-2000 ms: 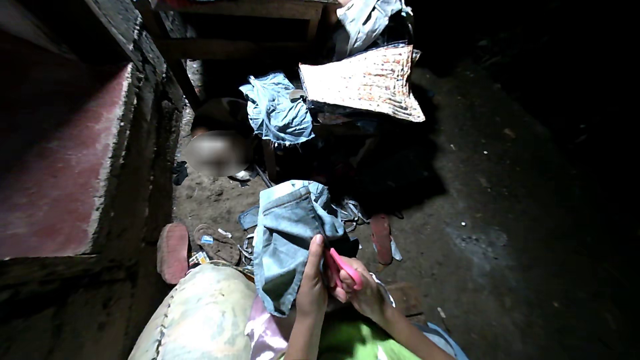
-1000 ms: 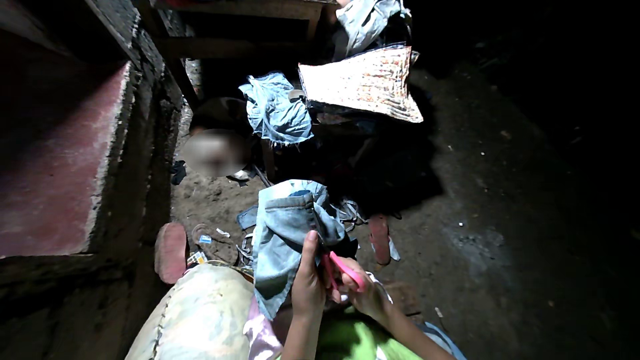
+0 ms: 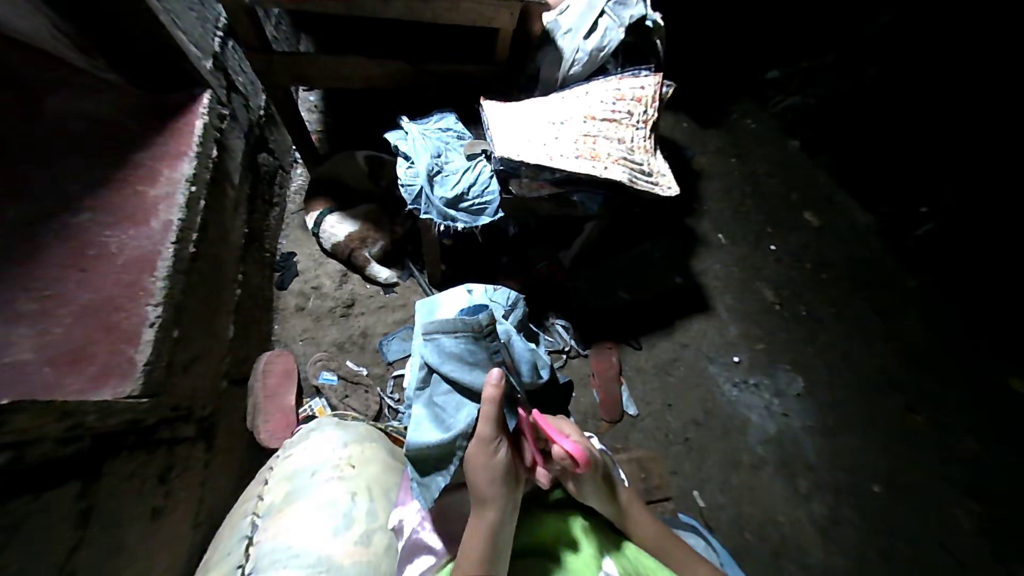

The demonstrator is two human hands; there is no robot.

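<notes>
A piece of light-blue denim (image 3: 452,360) with a seam hangs from my left hand (image 3: 494,456), whose thumb presses on its right part. My right hand (image 3: 588,472) has its fingers in the pink handles of a pair of scissors (image 3: 552,438). The dark blades point up and left along the denim, beside my left thumb; how far they are apart is hard to tell. Beyond the denim, a crumpled blue cloth with frayed edges (image 3: 448,172) lies next to a patterned quilted cloth (image 3: 584,128).
A stuffed pale sack (image 3: 320,496) bulges at lower left. Pink slippers (image 3: 274,398) and cloth scraps (image 3: 396,344) lie on the dirt floor. A brown and white animal (image 3: 352,236) rests near a wooden frame (image 3: 360,70). A red slab with a rough edge (image 3: 88,264) is at left.
The scissors in my right hand have turned so that the blades reach up along the denim. The denim stays in my left hand, its folds shifted and its seam now more plainly in view.
</notes>
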